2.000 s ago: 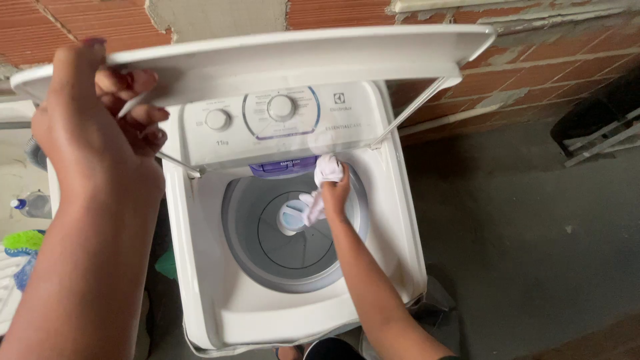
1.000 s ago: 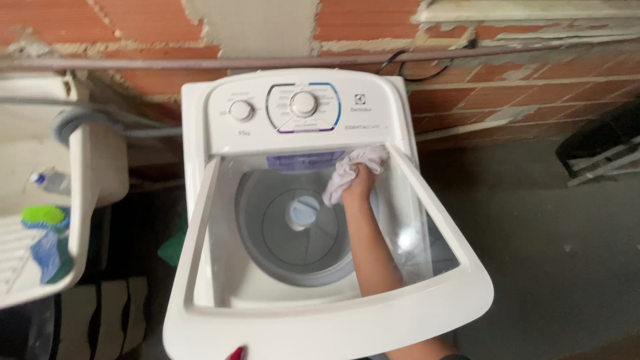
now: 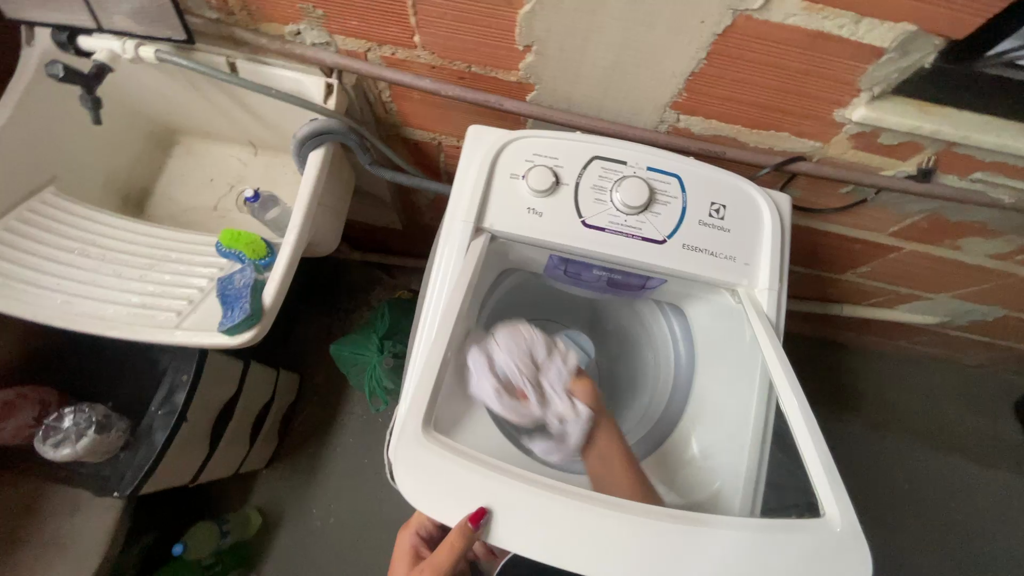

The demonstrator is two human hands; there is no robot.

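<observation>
The white Electrolux top-load washing machine has its glass-windowed lid partly raised. At the lid's front edge, my left hand grips the rim, thumb on top. Seen through the window, my right hand holds a bunched, pale, whitish cloth over the grey drum; the cloth is blurred. The fingers of that hand are partly hidden by the fabric. A purple dispenser piece sits at the back of the opening, below the control panel with its two knobs.
A laundry sink stands at left with a scrub brush, a blue sponge and a small bottle. A green plastic bag lies between sink and washer. Pipes run along the brick wall; a drawer unit is below the sink.
The lid has come down from nearly upright to partly raised, with my left hand now at its front edge. My right hand has moved the cloth from the drum's back right toward its left side.
</observation>
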